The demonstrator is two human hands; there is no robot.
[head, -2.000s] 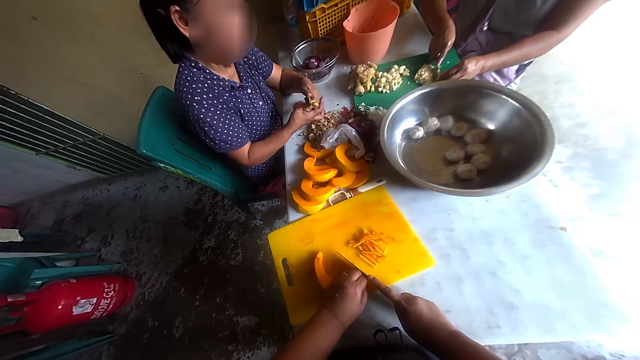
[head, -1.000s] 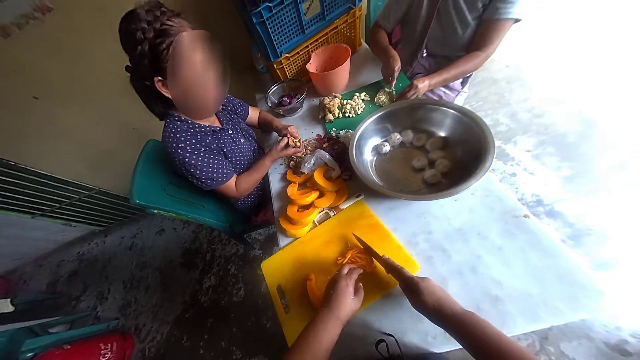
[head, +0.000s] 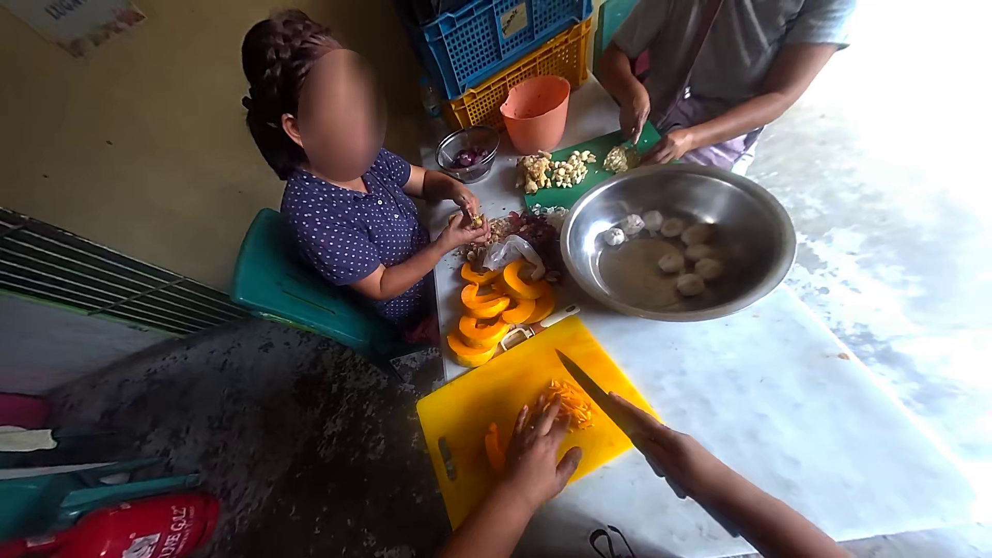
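Observation:
My right hand (head: pixel 673 448) grips a kitchen knife (head: pixel 593 387), its blade angled over the right part of a yellow cutting board (head: pixel 465 399). Fingers spread, my left hand (head: pixel 539 457) rests beside a small pile of thin orange squash strips (head: pixel 571 403), with its fingertips touching the pile's left edge. A small squash piece (head: pixel 494 447) lies on the board just left of that hand. Beyond the board are several curved squash slices (head: pixel 484 332) and a white-handled peeler (head: pixel 559 316).
A steel basin (head: pixel 678 306) holding round whitish pieces stands on the white table (head: pixel 775 403). A seated person peels something at the left; another cuts on a green board (head: pixel 589 151). Behind are an orange container (head: pixel 536 115), a glass bowl (head: pixel 467 155) and stacked crates (head: pixel 504 46).
The knife has been lifted from the squash strips and moved to their right. My left hand has opened out beside the pile. The view has shifted.

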